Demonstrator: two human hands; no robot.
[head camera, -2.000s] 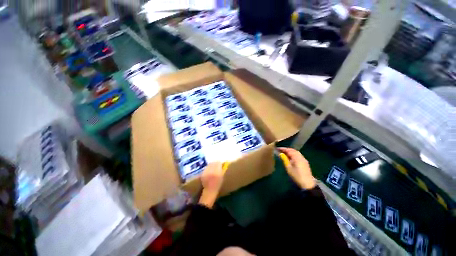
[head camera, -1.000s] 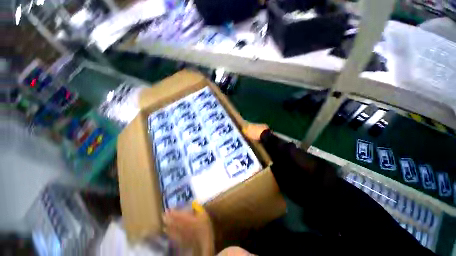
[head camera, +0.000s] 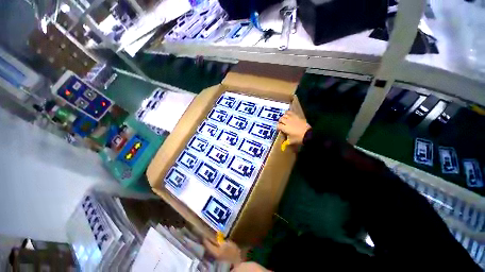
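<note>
An open brown carton (head camera: 268, 183) stands tilted in the middle of the view. Rows of blue-edged carded pieces (head camera: 217, 154) lie in it on a white sheet (head camera: 192, 197), with one bare spot in the row nearest me. My right hand (head camera: 293, 129) grips the carton's right wall, fingers over the rim and a yellow-orange cover on a fingertip. My left hand (head camera: 226, 251) is at the near corner of the carton, partly blurred, with a yellow-orange cover at the rim; it holds the carton wall there.
A cluttered white shelf (head camera: 250, 54) on a pale post (head camera: 378, 85) runs across the top. Carded pieces lie on the green belt (head camera: 396, 135) at right, above filled trays (head camera: 452, 212). Stacked sheets (head camera: 165, 255) stand at lower left. A green bench (head camera: 125, 164) carries coloured devices.
The carton has turned clockwise and shifted right. My right hand moved from the near corner to the right wall, then stayed on it as the carton turned. The view has shifted.
</note>
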